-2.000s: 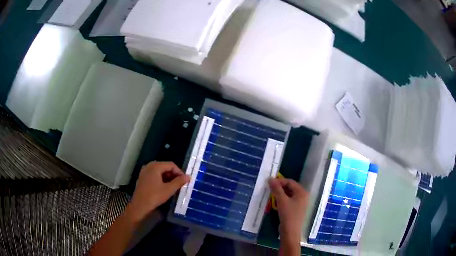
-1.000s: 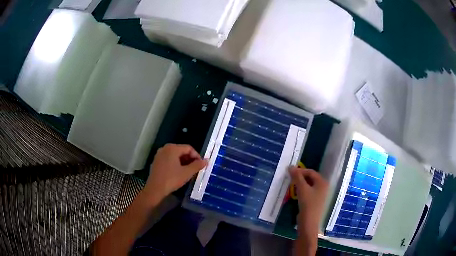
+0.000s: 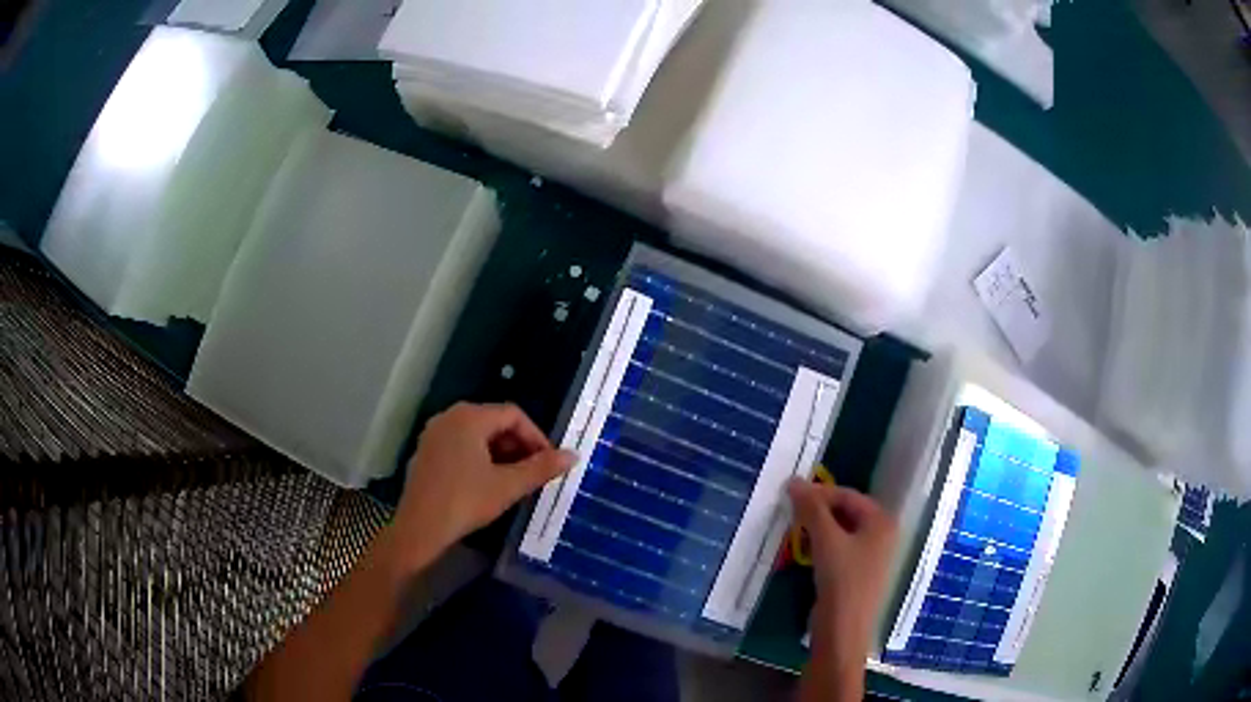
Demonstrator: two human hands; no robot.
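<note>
A solar cell string [image 3: 679, 439], dark blue with silver lines and white strips down both long sides, lies on a translucent plate in front of me. My left hand [image 3: 480, 473] has thumb and fingertips pinched at the left white strip. My right hand [image 3: 840, 528] has its fingertips at the right white strip. Both hands touch the strips near mid-length; whatever the fingertips pinch is hidden. Yellow and red handles [image 3: 805, 546] show partly behind my right hand. A spare cell string [image 3: 981, 549] lies on a pale sheet stack at the right.
Glass-like sheets [image 3: 336, 295] are stacked at left. An EVA film stack [image 3: 823, 151] and backsheets [image 3: 528, 55] stand at the top. A paper label [image 3: 1008, 302] and ragged white sheets [image 3: 1187, 350] lie at right. The wire rack [image 3: 179, 521] is lower left. Offcuts [image 3: 563, 313] dot the mat.
The view has shifted, so the table items sit farther right than two seconds ago. Both hands remain at the white strips, with the right fingertips slightly farther inward over the strip.
</note>
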